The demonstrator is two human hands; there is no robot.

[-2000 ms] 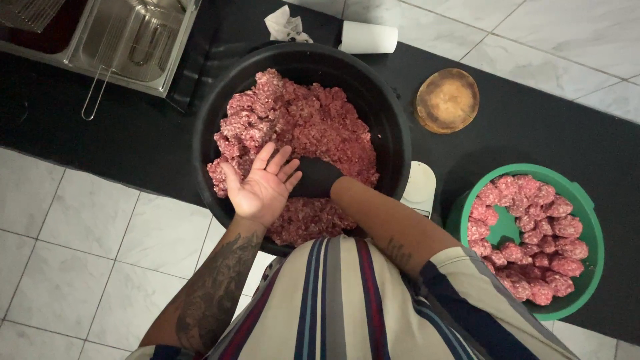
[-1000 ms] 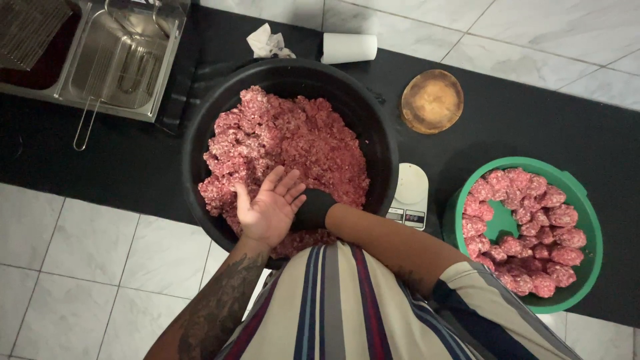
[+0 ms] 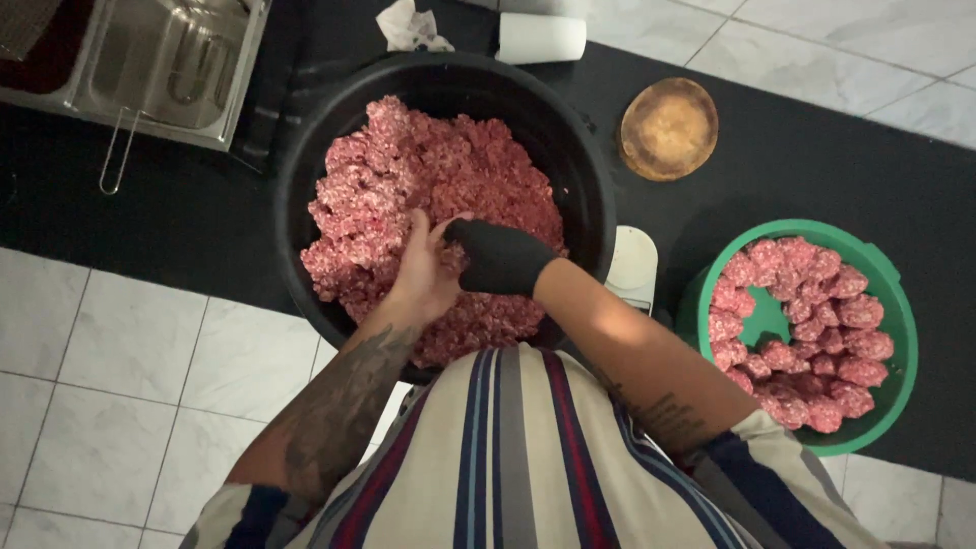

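Observation:
A large black tub [image 3: 593, 191] holds a mound of raw ground meat [image 3: 366, 198]. Over the mound, my bare left hand [image 3: 427, 271] and my black-gloved right hand [image 3: 499, 255] meet, fingers to fingers. A bit of pinkish meat shows between them; whether it is a separate lump or the mound behind cannot be told. The right hand's fingertips are curled and partly hidden by the left. To the right stands a green round tub [image 3: 903, 358] with many meat balls [image 3: 862, 311] set around its wall and further in.
A white kitchen scale [image 3: 633, 259] lies partly under my right forearm. Behind it is a round wooden piece [image 3: 669, 130]. A white roll [image 3: 541, 38] and crumpled paper [image 3: 412, 27] lie beyond the black tub. Steel fryer basins [image 3: 164, 69] with a wire basket handle [image 3: 118, 164] stand at the left.
My left hand was open, palm up, beside the right wrist; it has turned and now meets the gloved right hand. The right hand has come up from lower in the meat, where its fingers were hidden.

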